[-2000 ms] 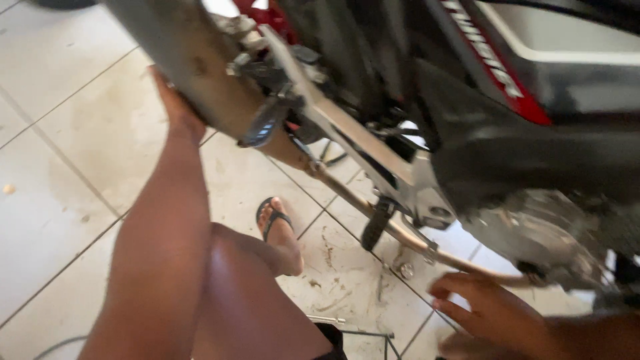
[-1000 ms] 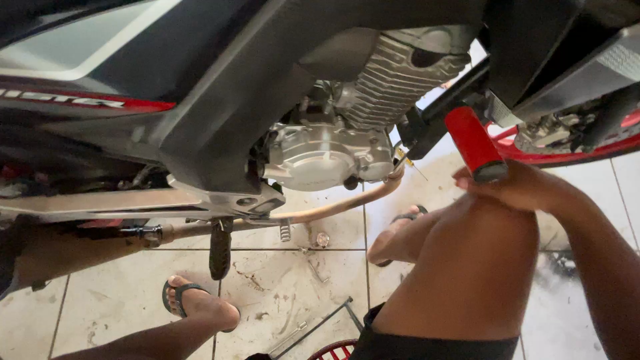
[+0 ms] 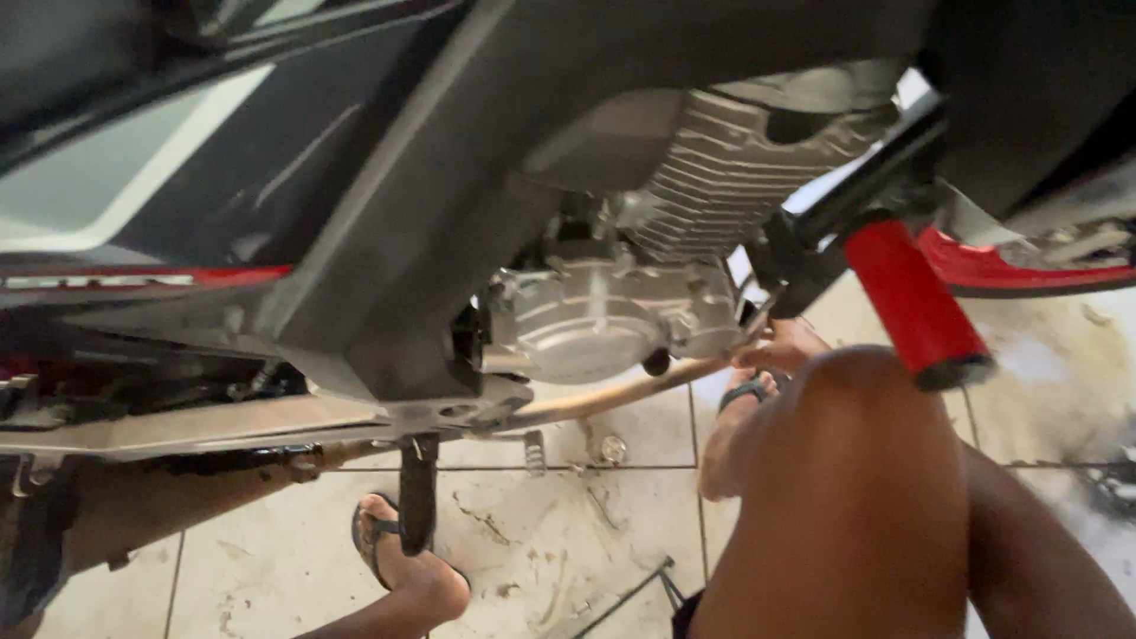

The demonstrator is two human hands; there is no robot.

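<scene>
My right hand [image 3: 785,346] is partly hidden behind my bent knee. Its fingers are at the front end of the exhaust pipe [image 3: 612,399], low beside the motorcycle's engine [image 3: 586,328]; whether they grip anything is unclear. Above the knee, a red cylinder with a dark end [image 3: 919,302] juts from the black frame bar [image 3: 852,204]. The finned engine cylinder [image 3: 719,177] rises above the crankcase. My left hand is not visible. At the lower left, the brown muffler [image 3: 177,506] runs below the motorcycle's side.
A black foot peg [image 3: 419,497] hangs above a sandaled foot [image 3: 382,532]. A small coil spring [image 3: 534,453] shows below the exhaust pipe. Beside it, a small round metal piece [image 3: 613,449] lies on the stained tile floor [image 3: 568,541]. A thin metal frame [image 3: 630,599] stands near the bottom edge.
My right hand has moved from beside the red cylinder to the front of the exhaust pipe. My left hand, on the muffler two seconds ago, is out of sight. The view has swung toward the engine.
</scene>
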